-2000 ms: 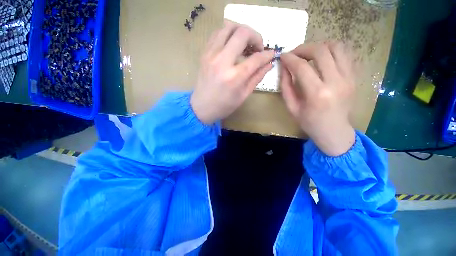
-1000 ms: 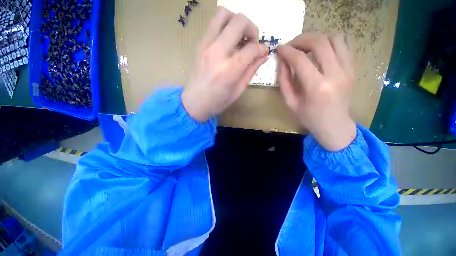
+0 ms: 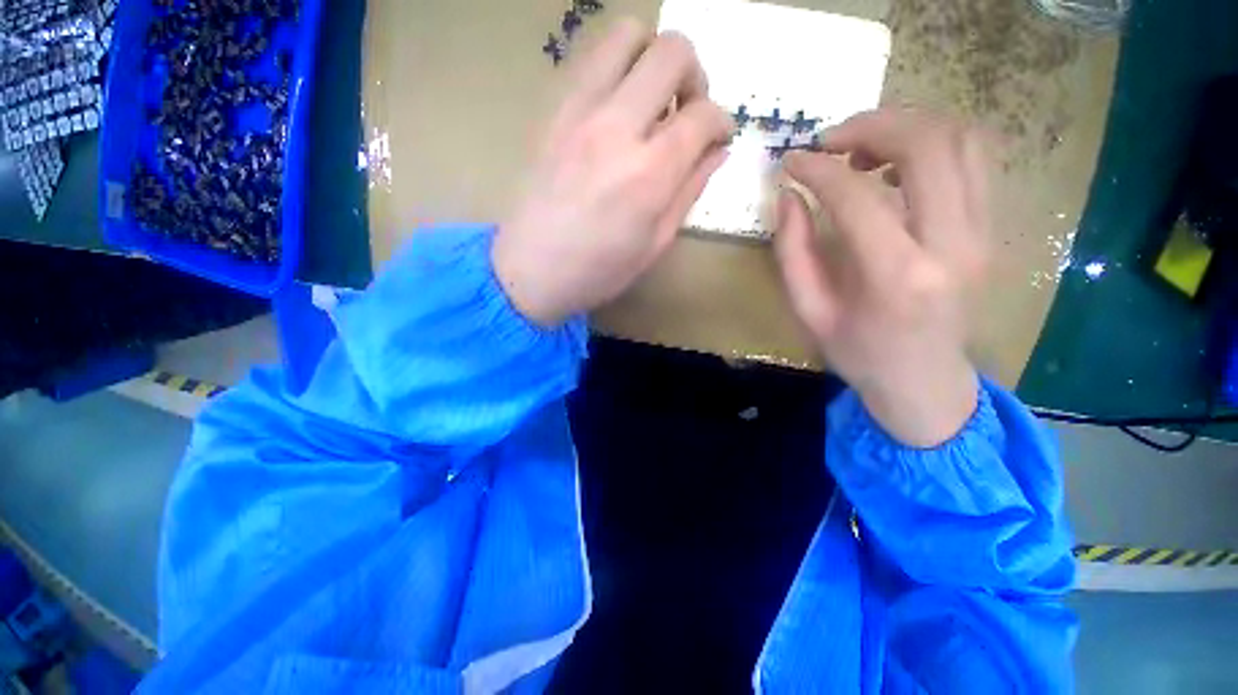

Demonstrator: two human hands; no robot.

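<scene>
Small black components (image 3: 774, 120) stand in a short row on the white block (image 3: 815, 54), with part of a second row just below, near my right fingertips. My left hand (image 3: 611, 177) is at the block's left side, thumb and index finger close together at the row's left end. I cannot tell whether they hold anything. My right hand (image 3: 896, 245) is over the block's right part, slightly blurred, index fingertip at the lower row. Whether it holds a component is hidden.
A blue bin (image 3: 120, 163) of dark components stands at left, with silvery grid-like pieces (image 3: 54, 102) beyond it. A few loose components (image 3: 570, 27) lie on the brown cardboard (image 3: 462, 149). Brown scraps, a wire coil (image 3: 1086, 11) and a yellow sponge (image 3: 1184, 261) are at right.
My hands have moved apart from their meeting point over the block, uncovering more of the component row. The whole view has shifted slightly, with the bench items displaced rightward.
</scene>
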